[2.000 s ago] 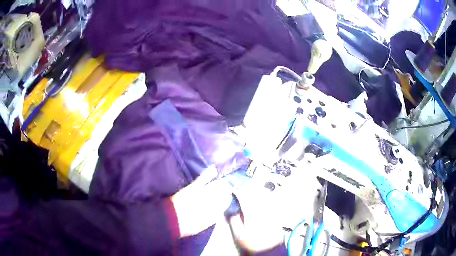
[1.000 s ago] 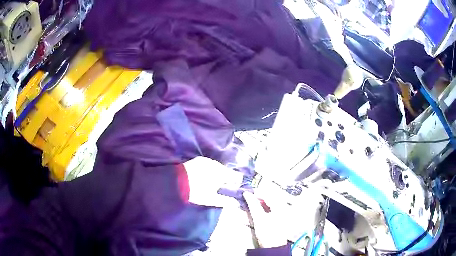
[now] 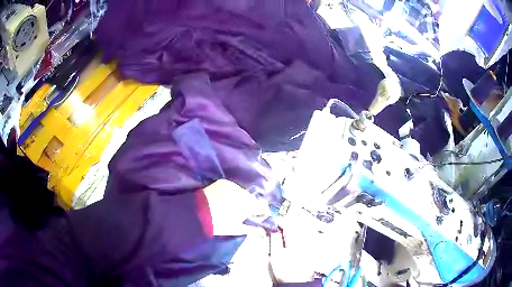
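The dark purple garment (image 3: 269, 95) lies in a large heap left of and behind the white sewing machine (image 3: 387, 174). A bluer strip (image 3: 197, 147) lies on it. Its narrow end runs to the needle area, which is lost in glare. My left hand (image 3: 229, 206) comes out of a red-cuffed sleeve and lies at the garment's near edge, left of the needle; its fingers are washed out. My right hand (image 3: 292, 268) is low in the picture, overexposed and partly cut off. What it touches cannot be made out.
Light-blue scissor loops (image 3: 343, 276) show at the bottom edge under the machine arm. A yellow slatted crate (image 3: 84, 129) stands left of the garment. A cream bulb shape (image 3: 386, 95) rises from the machine head. Dark cloth and cables lie at the right.
Since two seconds ago the blue strip shows shorter and my left hand is further left, with dark cloth below it. The machine appears slightly lower right. Little differs from one second ago.
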